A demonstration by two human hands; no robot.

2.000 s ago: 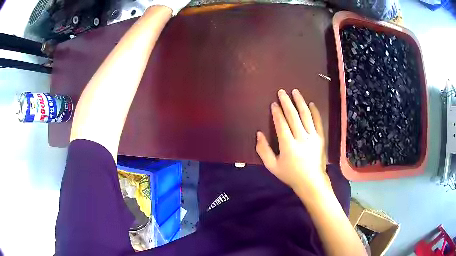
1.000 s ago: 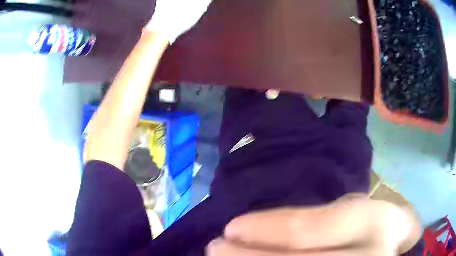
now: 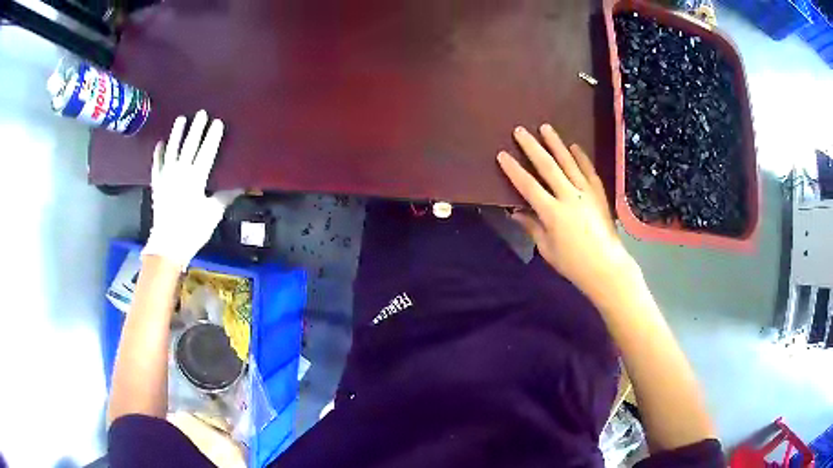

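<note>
The dark red-brown work board (image 3: 365, 110) lies in front of me. My left hand (image 3: 185, 190), in a white work glove, rests on its near left edge with fingers apart and holds nothing. My bare right hand (image 3: 574, 206) lies on its near right edge, fingers spread and empty. The reddish-orange parts tray (image 3: 751, 155) stands right of the board, full of small black workpieces (image 3: 680, 123). A small bright metal pin (image 3: 587, 79) lies on the board near the tray.
A blue-white-red spray can (image 3: 99, 96) lies at the board's left edge. Below left is a blue bin (image 3: 279, 320) holding yellow material, plastic and a dark round container (image 3: 209, 356). A red stool (image 3: 776, 450) shows at the bottom right. Small black scraps lie on the floor.
My left hand has come back from the board's far side to its near left edge. My right hand left the board, passed blurred close to the camera, and is back on the board. The view has shifted.
</note>
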